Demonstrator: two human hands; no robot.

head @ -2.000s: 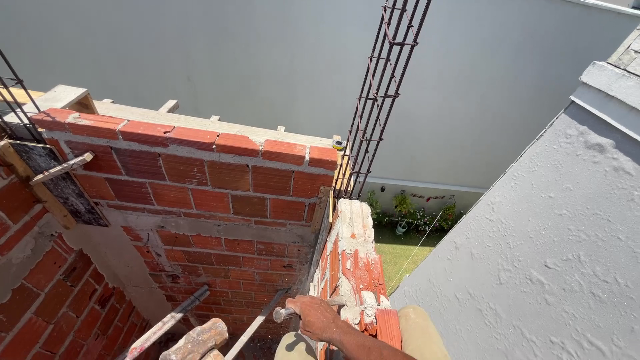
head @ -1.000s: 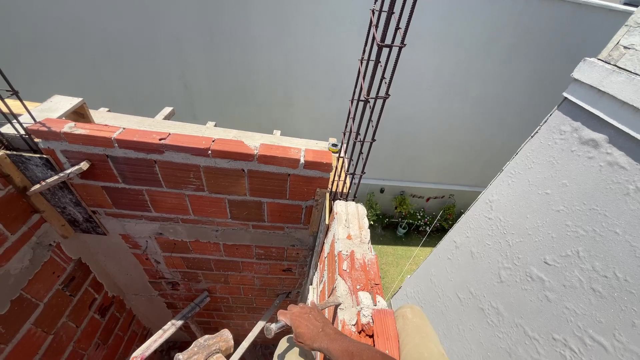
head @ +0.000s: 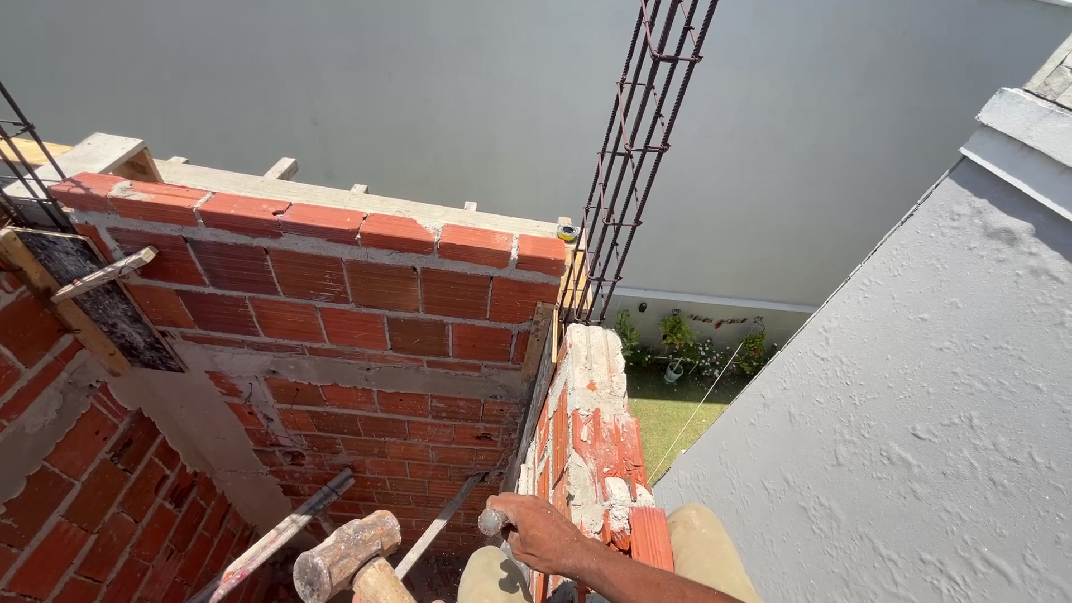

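Note:
My right hand [head: 532, 532] is closed round a metal bar tool, probably a chisel, whose blunt round end [head: 492, 522] points left out of the fist. Its other end is hidden. The hand is at the left edge of a rough hollow-brick wall [head: 607, 444], whose top has broken red clay and mortar. At the bottom, left of this hand, a worn hammer [head: 347, 554] is held up in the air. Its thick wooden handle runs down out of the frame to my left hand [head: 358, 598], of which only a sliver shows at the lower edge.
My knees lie on both sides of the wall. A rebar column cage [head: 641, 159] rises beyond its far end, near a tape measure [head: 568, 233]. Another brick wall [head: 385, 293] runs left. Wooden props [head: 285, 536] stand below. A grey plastered surface [head: 904, 377] slopes at right, above a garden far below.
The hammer head is slightly higher than one second ago. The metal tool's far end, seen right of my right hand before, is no longer plain to see.

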